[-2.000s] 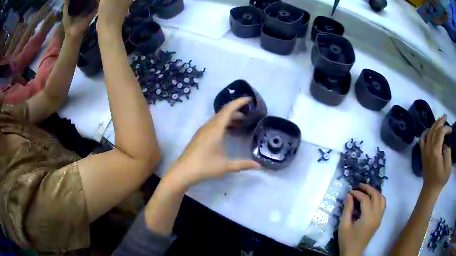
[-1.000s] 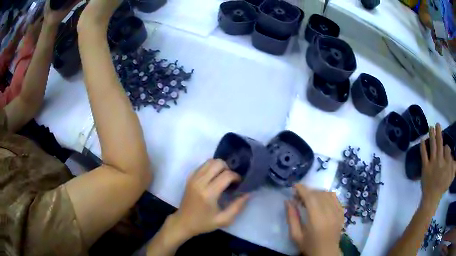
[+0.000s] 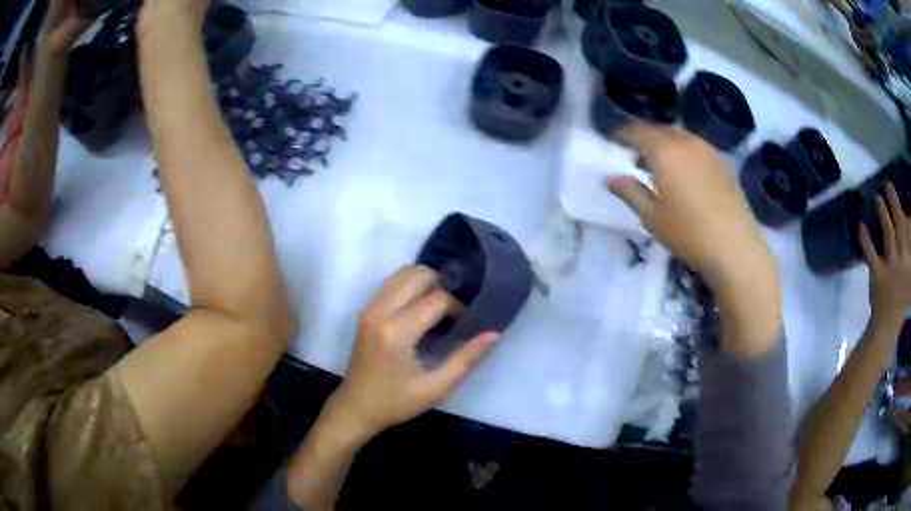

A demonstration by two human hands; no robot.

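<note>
My left hand (image 3: 400, 349) grips the near left wall of a black housing (image 3: 499, 284), fingers inside and thumb outside. The housing is tilted, its opening facing left, with a round hub inside. My right hand (image 3: 684, 190) is raised over the table at the right, blurred, thumb and fingers apart, with nothing visible in it. Another black housing (image 3: 517, 92) stands open side up beyond, to the left of my right hand. A loose dark legged insert (image 3: 637, 252) lies just below my right hand. A heap of inserts (image 3: 682, 329) is partly hidden by my right forearm.
Stacked housings (image 3: 639, 42) stand at the far side, with more housings (image 3: 774, 183) to the right. Another insert heap (image 3: 285, 125) lies at the left. A person's bare arm (image 3: 225, 200) reaches across the left side. Another person's hand (image 3: 887, 235) is at the right edge.
My right hand has moved from the near edge to farther out over the table. The housing beside the held one is gone from there; one now stands farther out. My left hand still grips its housing.
</note>
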